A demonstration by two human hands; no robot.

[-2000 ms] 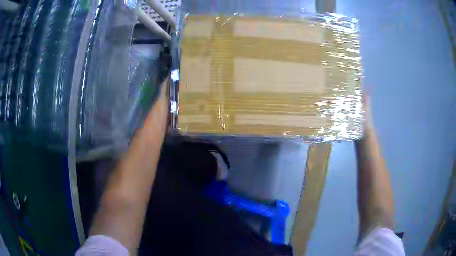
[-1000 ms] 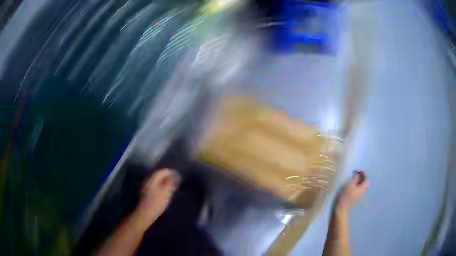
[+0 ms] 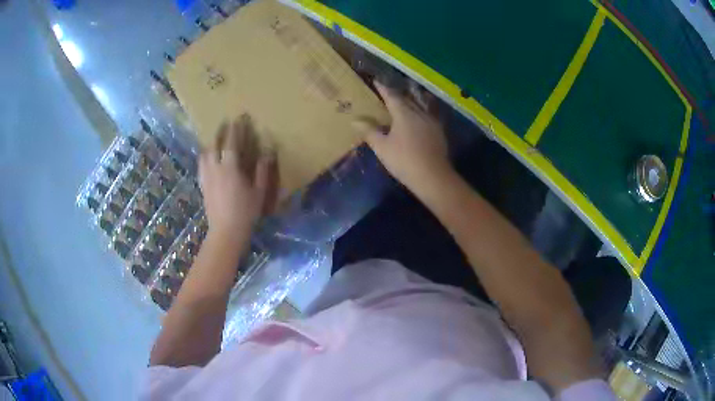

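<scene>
A brown cardboard sheet (image 3: 294, 90) with dark handwriting lies over clear trays in front of me. My left hand (image 3: 235, 176) is over its near left part, fingers blurred; whether it grips the sheet cannot be told. My right hand (image 3: 411, 133) holds the sheet's right edge, thumb on top and other fingers partly hidden. A clear blister tray (image 3: 149, 211) with rows of dark parts shows left of the sheet. Crumpled clear plastic (image 3: 313, 211) shows below the sheet, partly behind my arms.
The green bench mat (image 3: 580, 172) with yellow tape lines is at the right, its edge curving past my right arm. A round metallic fixture (image 3: 649, 178) stands on it. The pale floor (image 3: 47, 196) is at the left. A blue object (image 3: 35, 385) is at the lower left.
The view has swung from the tape-striped stack to the cardboard sheet and bench. The hands, earlier at the stack's sides and then apart from it, are now on the sheet.
</scene>
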